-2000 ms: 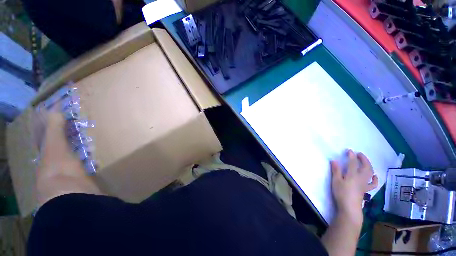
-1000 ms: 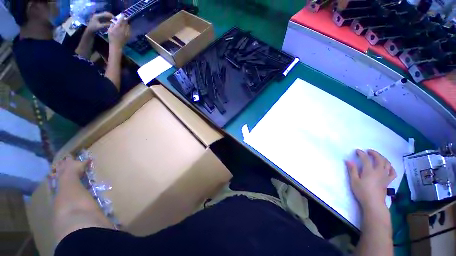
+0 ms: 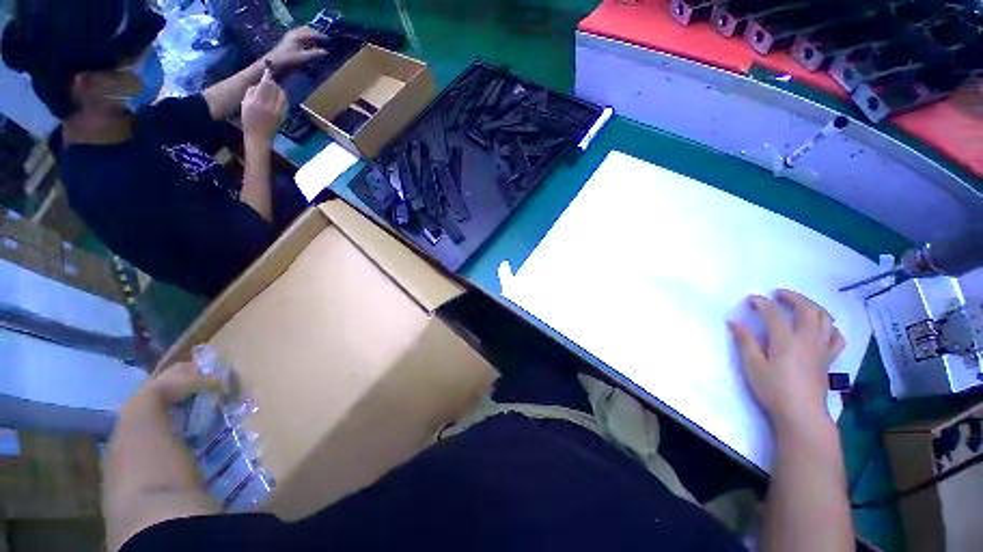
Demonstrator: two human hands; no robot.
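My left hand (image 3: 178, 386) is in the large open carton (image 3: 356, 356) at its left side, at the end of a row of bagged units (image 3: 232, 453) in clear crinkled bags. Its fingertips are blurred, and I cannot tell whether they grip a bag. A brown cardboard surface fills the rest of the carton. My right hand (image 3: 789, 350) rests on the white work sheet (image 3: 668, 280) near its right end, fingers apart and holding nothing.
A black tray (image 3: 474, 232) with loose black strips lies left of the sheet. A small carton (image 3: 404, 108) and another worker (image 3: 162, 183) are beyond. The screw feeder (image 3: 900, 334), the electric screwdriver (image 3: 949, 257) and another small carton (image 3: 911, 464) are at right. Upright assemblies (image 3: 819, 49) stand on the red shelf.
The view has swung left, showing the other worker. My left hand has shifted along the bagged row, and more bags show. The screwdriver is more visible. My right hand stays on the sheet.
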